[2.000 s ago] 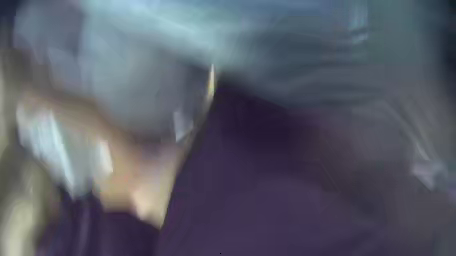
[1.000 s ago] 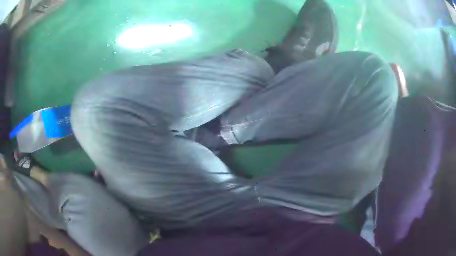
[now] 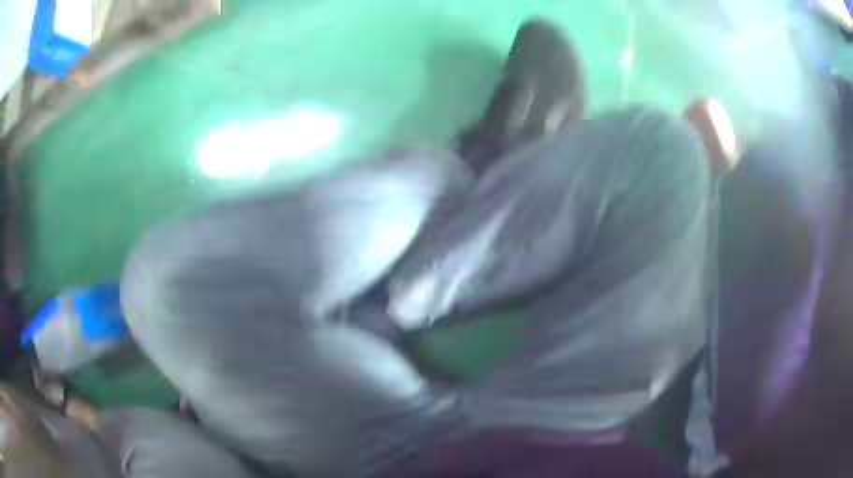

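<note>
My crossed legs in grey-blue jeans [image 3: 234,327] fill the middle, with a dark shoe [image 3: 547,79] beyond them. Nothing is held in my lap. A blue and white box piece [image 3: 79,327] lies on the floor beside my left knee, partly hidden by it. My left hand is not in view. A small blurred orange-pink shape [image 3: 714,133] shows beside my right knee; I cannot tell if it is part of my right hand. Purple cloth [image 3: 772,271] runs down the right side.
The glossy green floor [image 3: 122,187] reflects a bright light. Blue and white boxes [image 3: 58,51] and a wooden edge [image 3: 150,26] stand at the upper left. Another person's grey-clad leg [image 3: 173,453] and blurred skin are at the lower left.
The heavy blur has given way to the lap view. Since one second ago, the left knee and box piece have shifted down in the picture, and the upper-left boxes show more.
</note>
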